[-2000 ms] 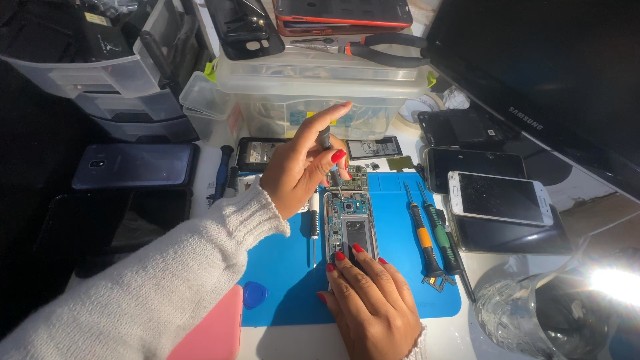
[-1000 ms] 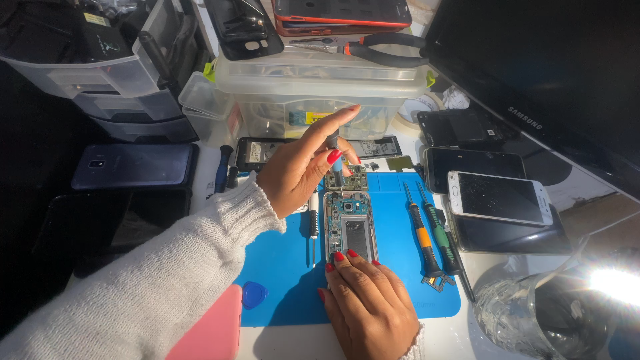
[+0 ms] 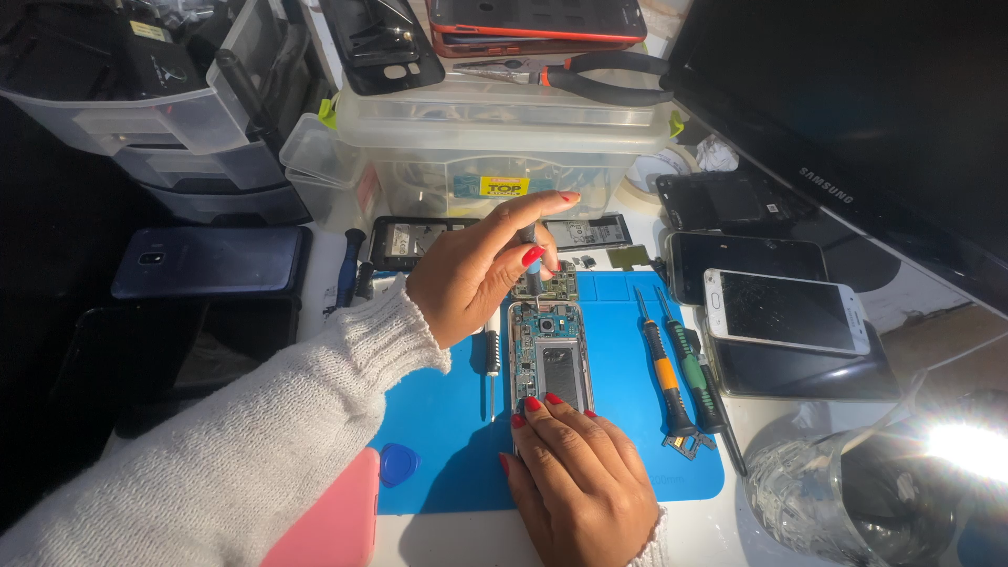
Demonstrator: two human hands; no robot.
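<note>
My left hand (image 3: 480, 272) grips a small precision screwdriver (image 3: 534, 272) upright, its index finger stretched out over the top. The screwdriver's tip is at the upper edge of an opened smartphone (image 3: 547, 325), where the circuit board and camera module show. My right hand (image 3: 587, 480) rests palm down over the phone's lower end, fingers spread, partly hiding it. Just above the phone lies a separate circuit board (image 3: 565, 282), partly behind my left hand. Left of the phone, a thin screwdriver (image 3: 492, 354) lies on the blue repair mat (image 3: 622, 394).
Orange (image 3: 665, 370) and green (image 3: 693, 366) screwdrivers lie right of the phone. A blue pick (image 3: 399, 465) lies left. A glass (image 3: 835, 488) stands lower right beside phones (image 3: 787, 311). Behind are a plastic box (image 3: 504, 142) with pliers (image 3: 606, 79) on top, and a monitor (image 3: 866, 118).
The index finger of my left hand has come down compared with one second ago. My right hand has stayed at the phone's lower end with little movement.
</note>
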